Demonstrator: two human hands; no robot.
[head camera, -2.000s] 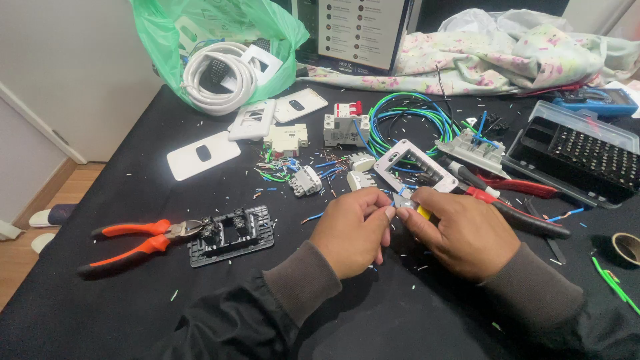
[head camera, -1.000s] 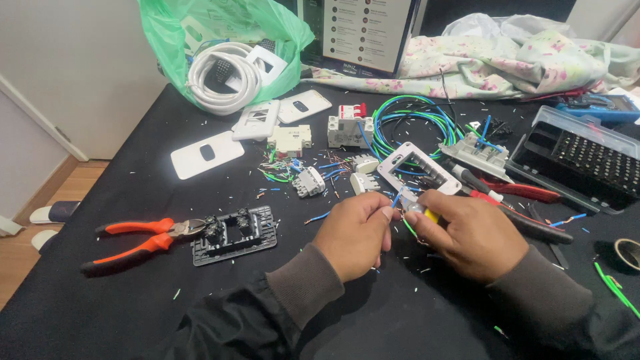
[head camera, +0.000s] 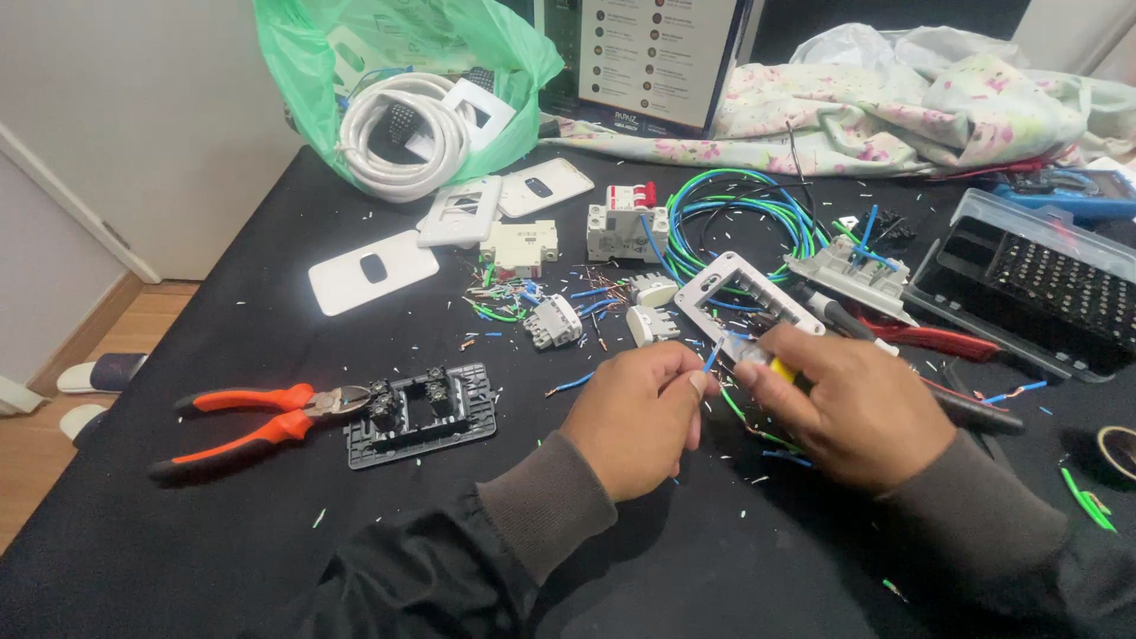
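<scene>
Between thumb and forefinger, my left hand (head camera: 635, 417) pinches a short blue insulated wire (head camera: 713, 353). My right hand (head camera: 843, 399) is closed on a yellow-handled tool (head camera: 783, 368), mostly hidden by the fingers; its kind cannot be told. A green wire piece (head camera: 735, 406) lies between the hands. Just beyond them are a white mounting frame (head camera: 750, 297) and white switch modules (head camera: 652, 325). Another module (head camera: 553, 321) lies beside copper and wire scraps. To the left, orange-handled pliers (head camera: 257, 417) rest with their jaws against a black device frame (head camera: 422, 415).
Behind are white cover plates (head camera: 373, 273), a circuit breaker (head camera: 627, 226), coiled wires (head camera: 683, 222) and a green bag (head camera: 302, 80) with white cable. At the right are a plastic case (head camera: 941, 266), red-handled pliers (head camera: 950, 339) and a tape roll (head camera: 1105, 448).
The blue wire's end now shows apart from the tool, and my right hand has shifted slightly away from my left. The green wire piece between them is more exposed than two seconds ago.
</scene>
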